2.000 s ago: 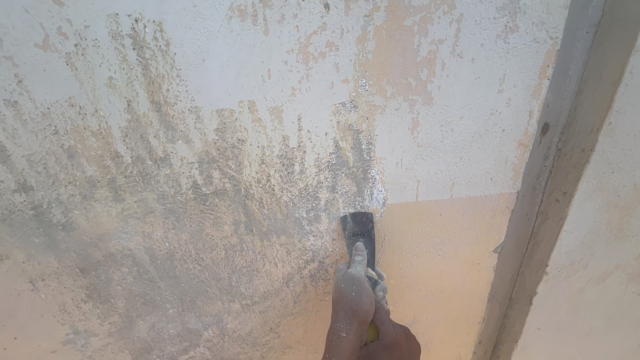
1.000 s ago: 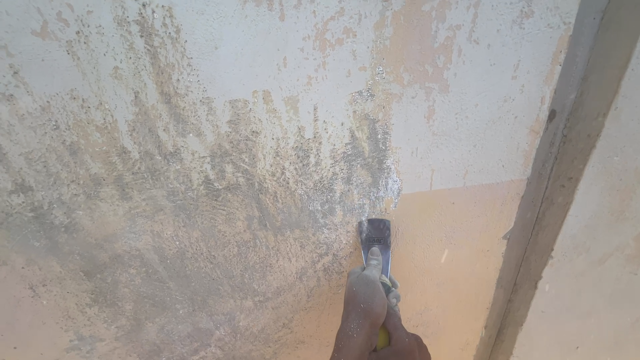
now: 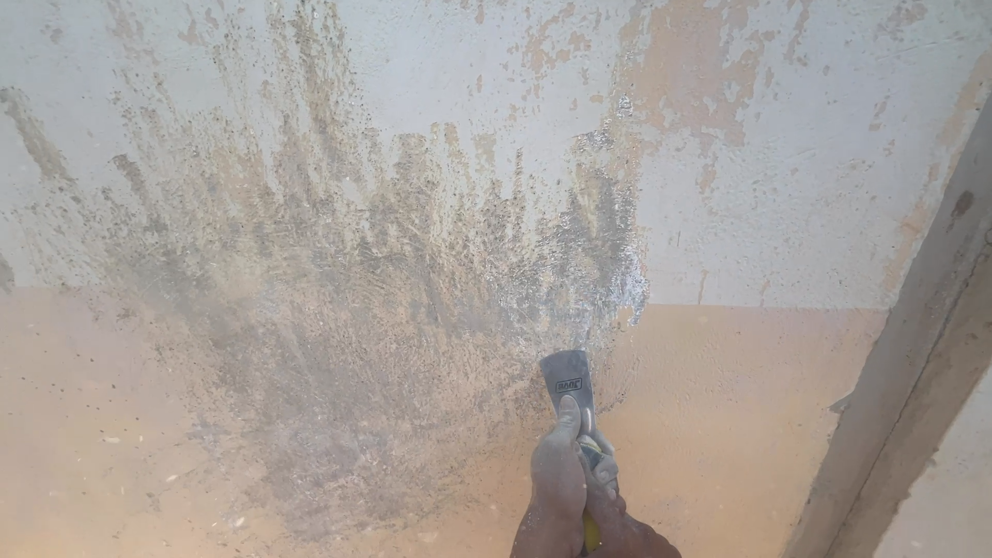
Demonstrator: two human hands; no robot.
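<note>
A putty knife, or scraper, with a flat metal blade and a yellow-and-black handle is gripped in both hands. My left hand wraps its left side, the thumb pressed on the blade's lower part. On the right side the fingers of my right hand curl around the neck and handle, partly hidden behind the left hand. The blade's edge points up and lies at the stained, peeling painted wall, just below a shiny, wet-looking patch. Pale dust coats the fingers.
White paint covers the upper wall and peach paint the lower part. On the right, a grey-brown post or frame runs slantwise, with a pale surface beyond it. Small pale flecks speckle the lower left.
Both hands and the scraper have moved down and to the left along the wall, away from the shiny patch that the blade was close to. The blade now leans slightly left.
</note>
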